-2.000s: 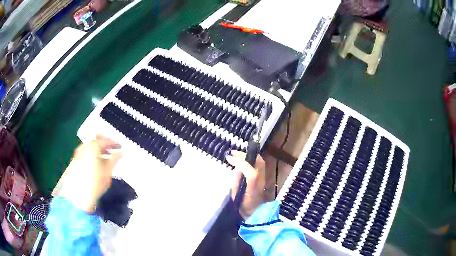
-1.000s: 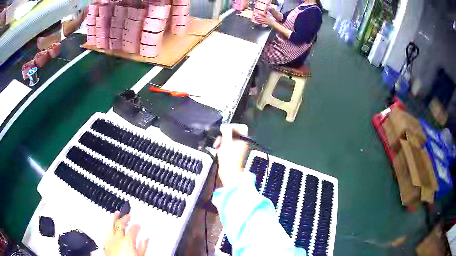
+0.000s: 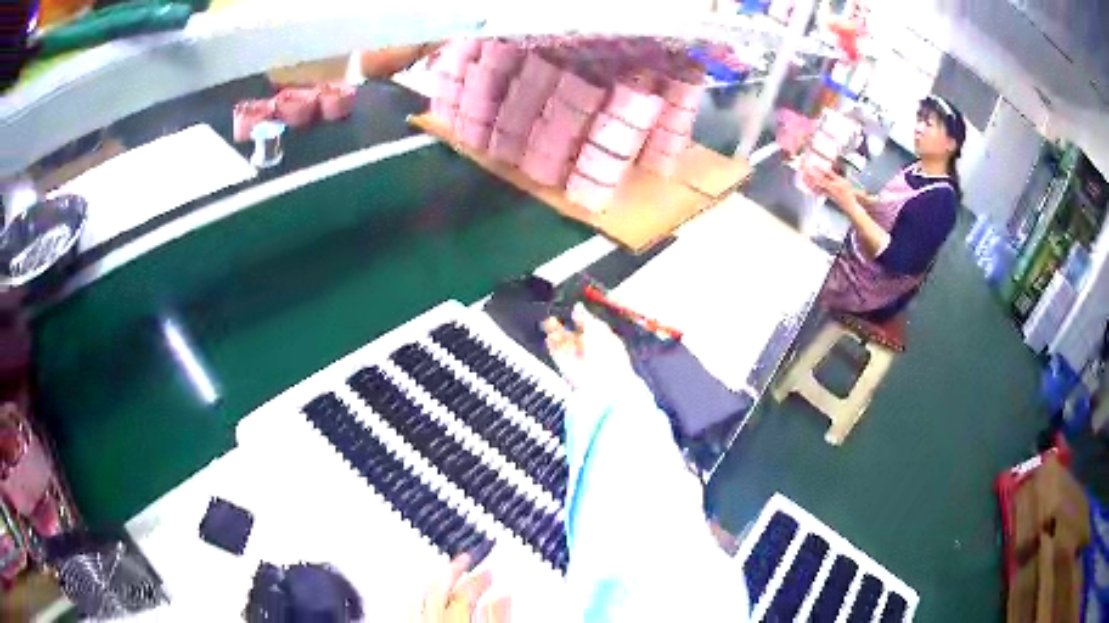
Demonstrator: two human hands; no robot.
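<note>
A white tray (image 3: 274, 420) holds rows of black fans on edge on the bench. My right hand (image 3: 576, 338) reaches over its far right end to black objects (image 3: 523, 302) beside a red-orange tool (image 3: 632, 314); whether it holds anything cannot be told. My left hand (image 3: 467, 594) is at the bottom edge, partly cut off, its fingertips at the near end of a fan row; its grip is unclear. A single black fan (image 3: 226, 525) and a small dark fan pile (image 3: 304, 594) lie on the white surface to the left.
A green conveyor belt (image 3: 292, 280) runs beyond the tray. Pink housings (image 3: 566, 128) stand grouped on cardboard (image 3: 632, 225). A person (image 3: 894, 237) sits on a stool (image 3: 839, 377) along the bench. A second fan tray (image 3: 778, 509) sits lower right. A wire-grilled fan (image 3: 103, 582) is at lower left.
The view has swung up and left. My right hand has moved from beside the dark box at the bench edge to the black objects behind the tray. My left hand remains near the row's end.
</note>
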